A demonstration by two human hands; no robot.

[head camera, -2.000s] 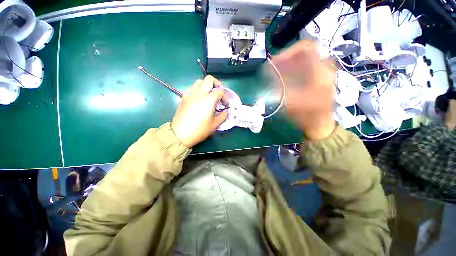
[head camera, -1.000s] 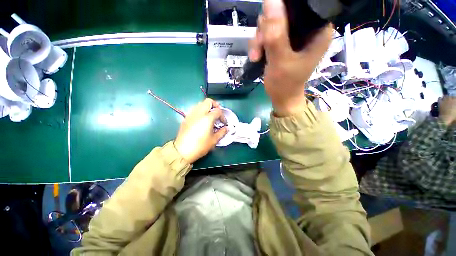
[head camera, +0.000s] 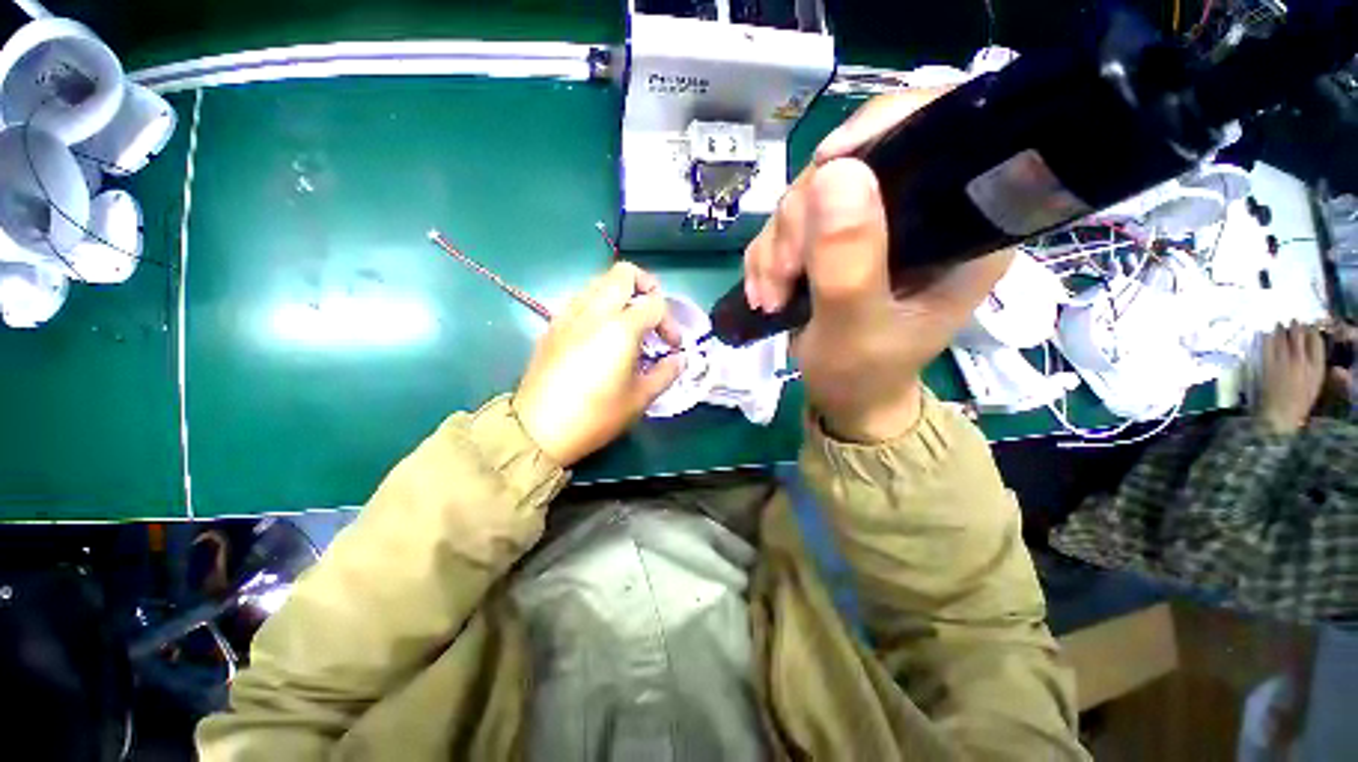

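A white plastic housing (head camera: 730,384) lies on the green bench near its front edge. My left hand (head camera: 599,362) grips its round cup, fingers inside the opening. Thin red and black lead wires (head camera: 489,274) stick out to the left from under my left hand. My right hand (head camera: 879,283) is wrapped around a thick black electric screwdriver (head camera: 968,182) with a pale label. Its tip points down left into the cup, close to my left fingertips. The screw itself cannot be made out.
A pale grey screw feeder (head camera: 725,75) stands behind the housing. White housings (head camera: 57,82) cluster at the far left. More housings (head camera: 1132,320) with tangled wires are piled at the right. Another person's hand (head camera: 1290,372) and checked sleeve are at the far right. A white rail (head camera: 373,60) runs along the back.
My right hand has taken hold of the screwdriver and brought it from the feeder down to the housing. My left hand still holds the cup.
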